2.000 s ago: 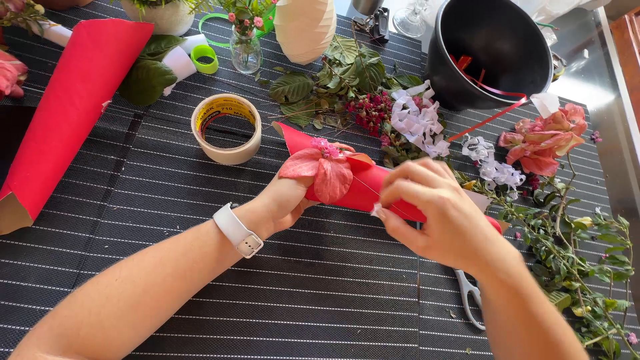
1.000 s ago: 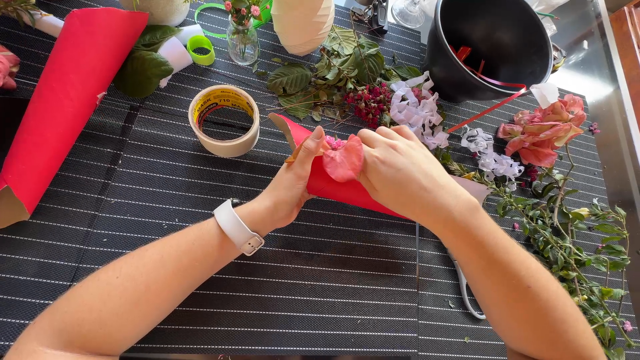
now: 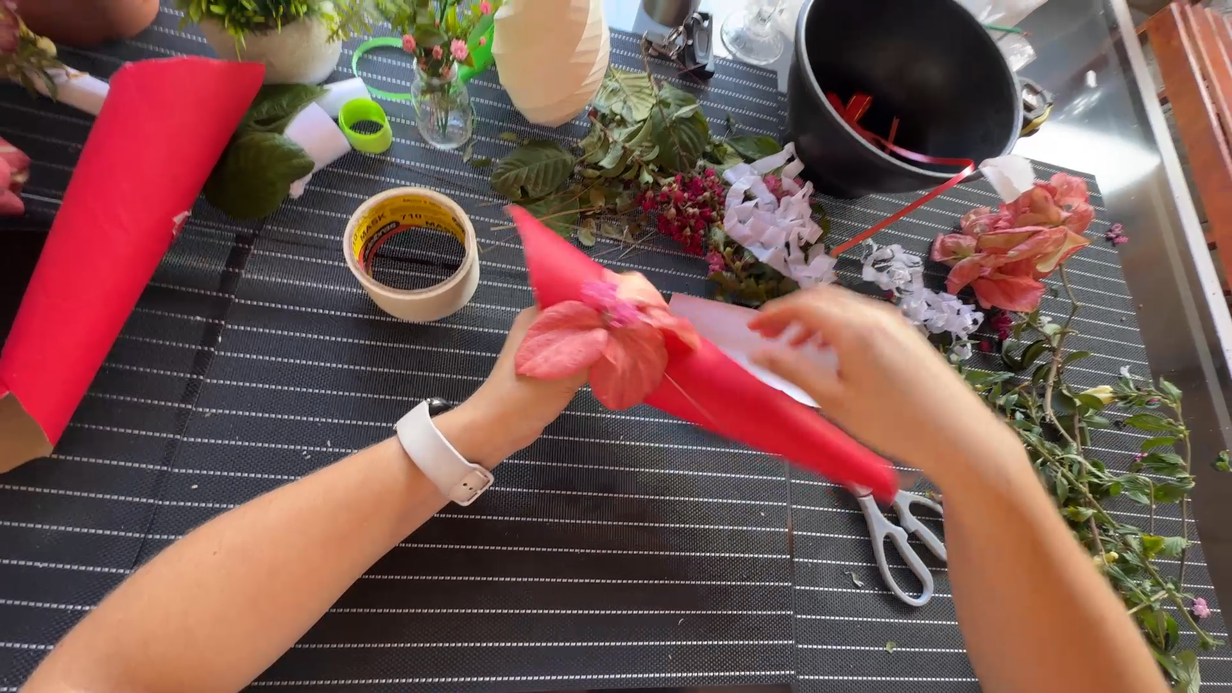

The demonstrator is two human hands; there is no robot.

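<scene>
My left hand (image 3: 525, 395) grips a rolled red paper cone (image 3: 770, 409) near its wide end, its fingers partly hidden behind a coral-pink flower (image 3: 606, 346) with small magenta blossoms. The cone slants down to the right over the mat. My right hand (image 3: 837, 356), blurred, is apart from the flower, above the cone's narrow half, with its fingers spread and nothing seen in them. A whitish sheet of paper (image 3: 741, 337) lies behind the cone, partly covered by my right fingers. Grey-handled scissors (image 3: 905, 544) lie beyond the cone's tip, partly hidden.
A masking tape roll (image 3: 414, 252) stands left of the cone, and another red paper cone (image 3: 125, 221) lies further left. Behind are cut leaves (image 3: 664, 125), curled white ribbon (image 3: 770, 212) and a black pot (image 3: 905, 87). Coral blooms (image 3: 1020, 241) and leafy stems (image 3: 1088, 462) line the right side.
My right hand has come away from the flower and moved to the right, its fingers now spread. My left hand still holds the cone. More of the scissors and the whitish paper shows.
</scene>
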